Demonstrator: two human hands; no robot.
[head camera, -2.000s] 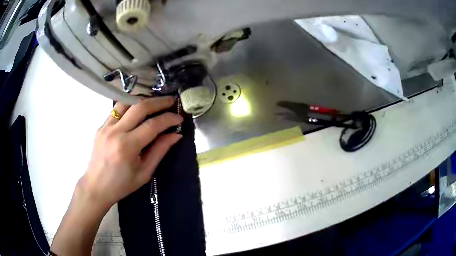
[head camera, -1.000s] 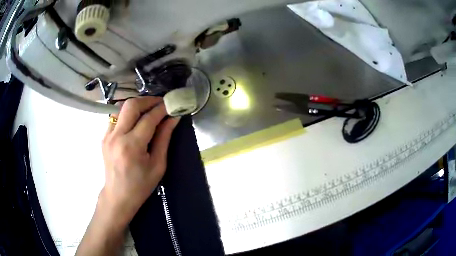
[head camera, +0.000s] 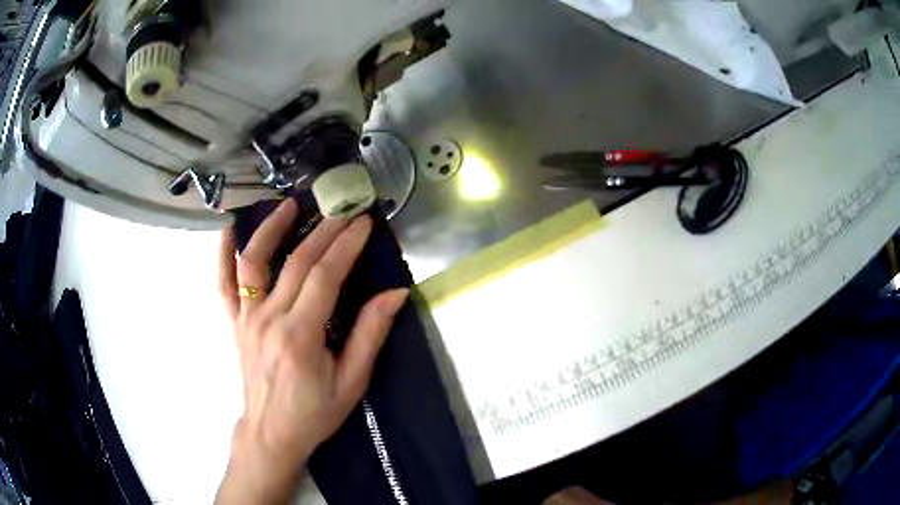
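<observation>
The dark fabric panel (head camera: 405, 375) runs from under the presser foot area (head camera: 321, 158) down to the bottom edge. A silvery metal zipper (head camera: 380, 449) shows along its lower part; the rest is partly covered by my hand. My left hand (head camera: 306, 330), with a ring, lies flat on the panel with fingers spread, fingertips just below the cream knob by the needle. The needle itself is hidden. A strip of skin at the bottom edge looks like part of my right hand (head camera: 572, 496); its fingers are cut off.
Thread snips (head camera: 632, 170) with a black cord loop (head camera: 712, 192) lie right of the needle area. Yellow tape (head camera: 513, 258) and a printed ruler (head camera: 641, 360) mark the table. The machine head (head camera: 227, 89) spans the upper left. A white scrap (head camera: 701, 44) lies upper right; dark pieces are at left.
My left hand has gone from pinching near the needle to lying spread on the panel, lower and further right. The panel slants more to the right. Skin now shows at the bottom edge.
</observation>
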